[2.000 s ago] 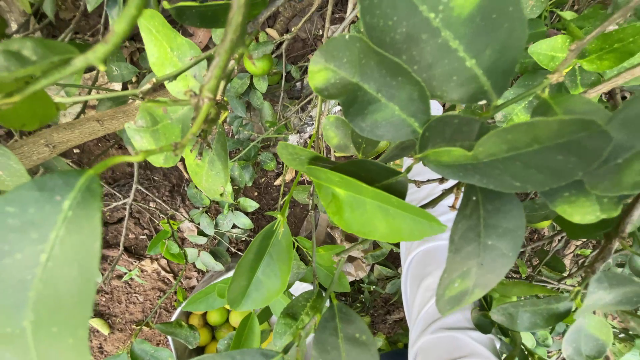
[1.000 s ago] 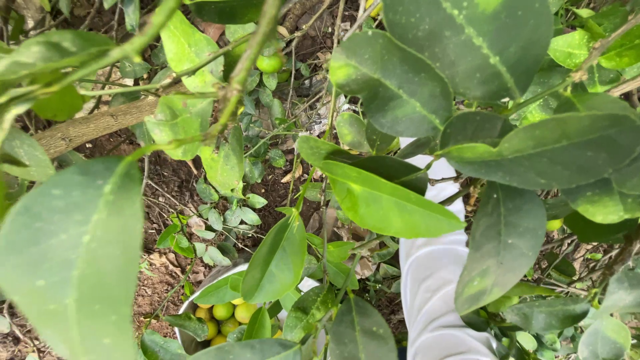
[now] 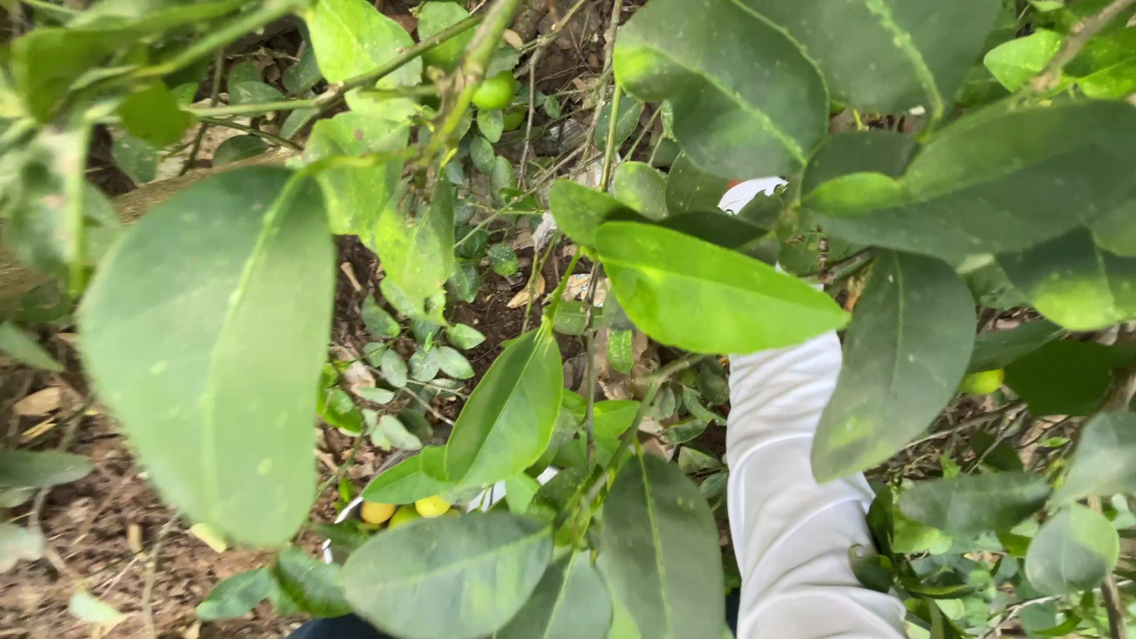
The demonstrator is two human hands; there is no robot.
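A white-sleeved arm [image 3: 790, 479], which looks like my right one, reaches up from the bottom right of centre into the citrus foliage. Leaves cover its far end, where a bit of white cloth [image 3: 750, 193] shows through; the hand itself is hidden. My left hand is out of view. Low left of centre, behind leaves, several yellow and green citrus fruits [image 3: 432, 506] lie in a container whose pale rim [image 3: 351, 508] is barely visible. A green fruit [image 3: 494, 90] hangs near the top, and another yellow-green fruit [image 3: 982, 382] is among leaves at the right.
Large leaves [image 3: 213, 346] and thin green branches [image 3: 470, 71] cross close in front of the camera. A thicker branch [image 3: 151, 195] runs behind them at the left. Reddish soil with dry litter [image 3: 98, 515] lies below, at the lower left. Dark cloth [image 3: 342, 628] shows at the bottom edge.
The container of fruits, more visible earlier, is now mostly behind leaves and lower in view. The foliage has shifted somewhat with the view. The sleeved arm remains among the leaves.
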